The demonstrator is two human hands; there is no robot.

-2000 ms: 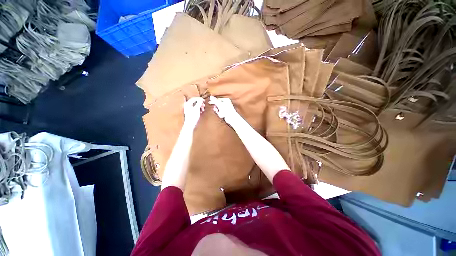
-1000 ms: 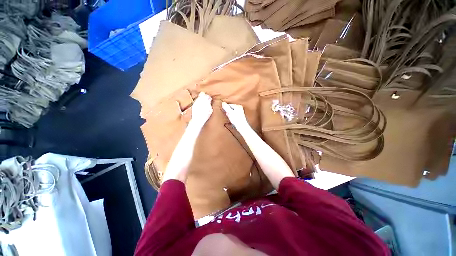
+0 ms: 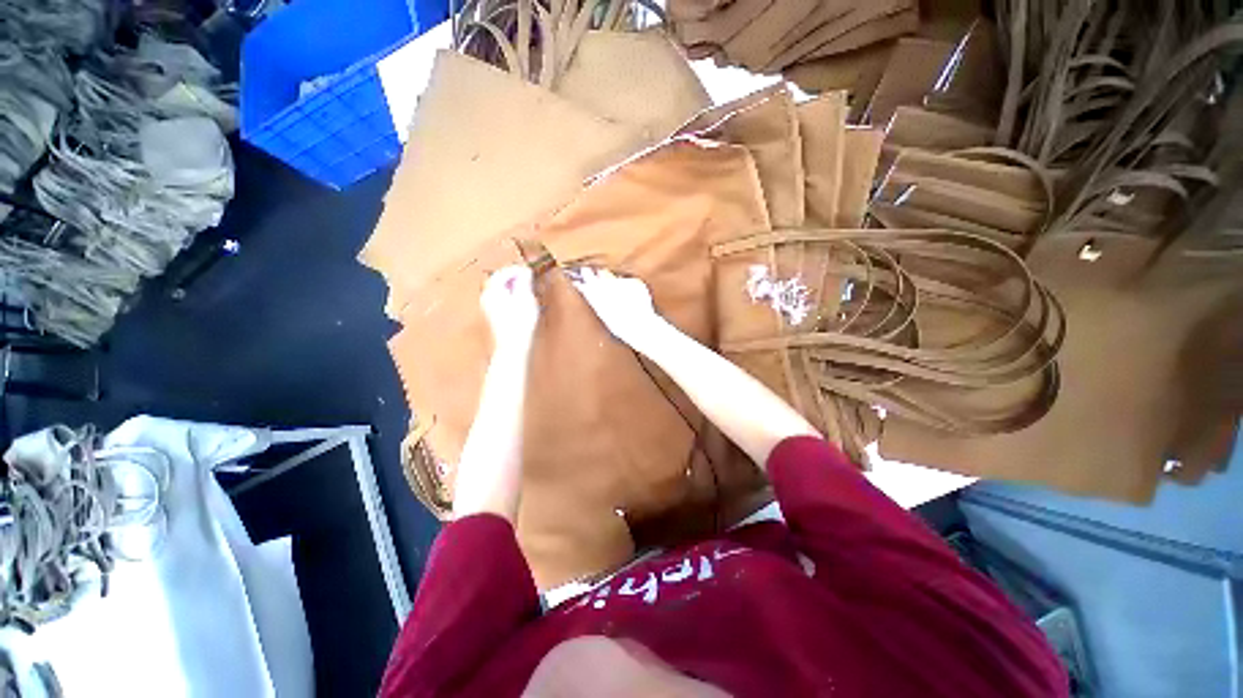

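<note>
A tan-brown tote bag (image 3: 586,396) lies flat in front of me on a pile of similar bags. A short brown closure tab (image 3: 540,261) stands at the middle of its top edge. My left hand (image 3: 510,300) has its fingers closed on the left end of the tab. My right hand (image 3: 614,303) is just right of the tab, fingers bent; what it holds is too small and blurred to tell. A thin dark cord (image 3: 668,398) runs from below my right hand down over the bag.
Bag handles (image 3: 954,341) loop out to the right, beside a crumpled clear-white tuft (image 3: 777,292). More brown bags (image 3: 1091,396) lie far right. A blue crate (image 3: 334,82) is upper left. A white-covered frame (image 3: 150,545) and grey-beige bags (image 3: 123,164) are at left.
My left hand has moved slightly left and down from the top edge onto the tab. My right hand has shifted left towards the tab.
</note>
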